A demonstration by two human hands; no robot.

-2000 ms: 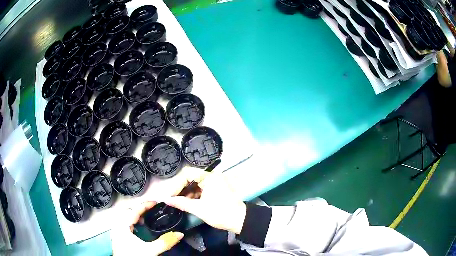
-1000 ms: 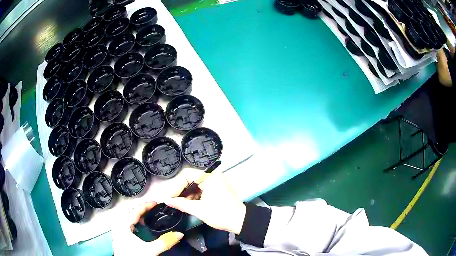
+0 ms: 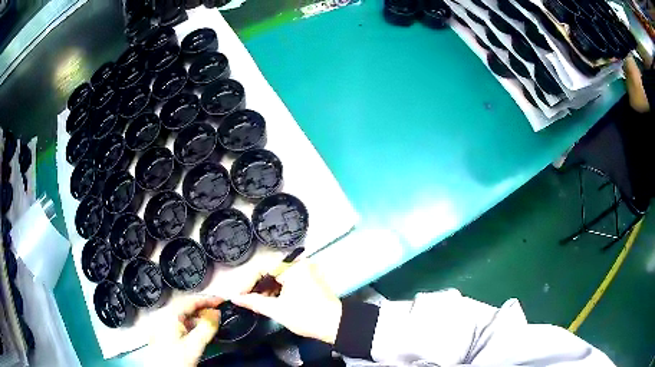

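Note:
Rows of black round plastic housings (image 3: 206, 185) stand open side up on a white foam sheet (image 3: 327, 208). One more housing (image 3: 237, 322) is at the sheet's near edge, between my hands. My left hand (image 3: 188, 331) is at its left rim, fingers bent and fingertips close together. My right hand (image 3: 298, 297) reaches over it from the right, its thumb and finger at the housing's upper rim. A thin dark pen-like tool (image 3: 293, 256) sticks up from my right hand. The lower part of the housing is partly hidden by my hands.
White sheets with black housings are stacked (image 3: 535, 61) at the far right of the green mat (image 3: 402, 122). A person's arm (image 3: 636, 84) and a black-framed stool (image 3: 600, 204) are beyond. A pale sheet (image 3: 42, 242) and more stacked parts lie at the left. A jumbled pile stands at the far end.
The view has shifted slightly, so the rows sit lower. My left hand's fingers have moved from around the housing to its upper left rim and drawn together. My right hand has hardly moved.

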